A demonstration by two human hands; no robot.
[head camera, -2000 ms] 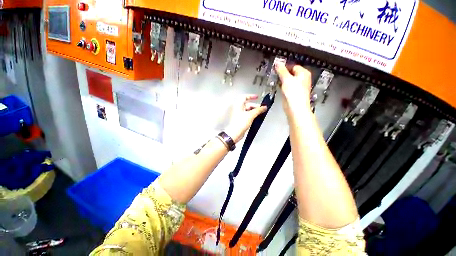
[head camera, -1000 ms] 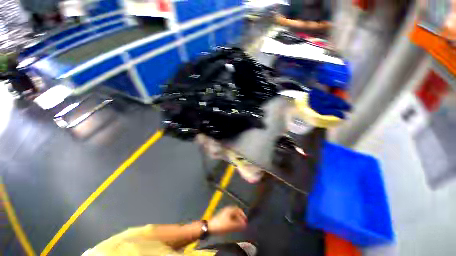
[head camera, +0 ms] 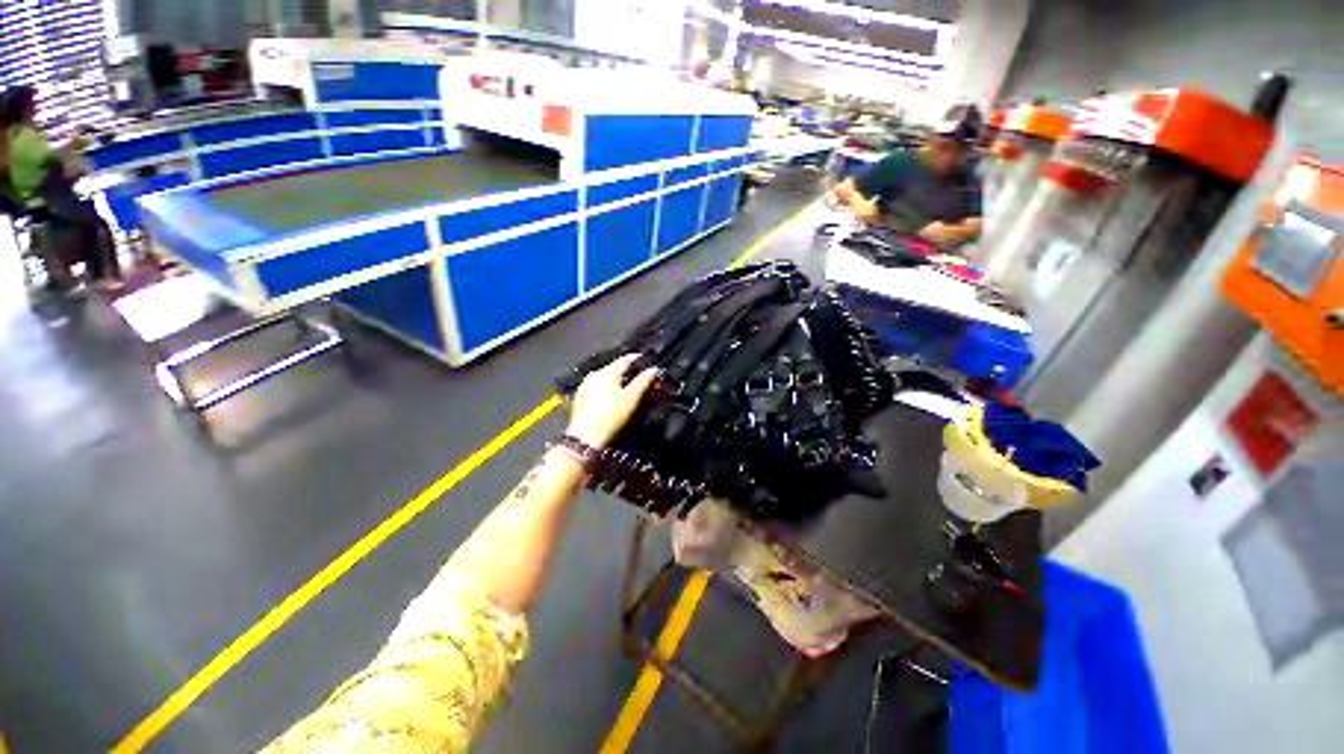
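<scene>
A large heap of black straps (head camera: pixel 767 383) with many small silvery metal glints lies on the dark bench (head camera: pixel 884 552). My left hand (head camera: pixel 607 401) reaches onto the left side of the heap, its fingers over the straps. Whether the fingers are closed on a strap cannot be told. My right hand is out of the picture.
A small dark pot (head camera: pixel 966 557) with tools and a whitish tub (head camera: pixel 985 479) with blue and yellow cloth stand at the bench's right. A blue crate (head camera: pixel 1083 663) is below right. A person (head camera: pixel 929 192) works at a table beyond. A blue-and-white conveyor machine (head camera: pixel 509 273) stands behind left.
The view has turned left from the hanging clips to the bench. My left hand has moved from a strap at the clips onto the strap heap. My right hand has left the picture.
</scene>
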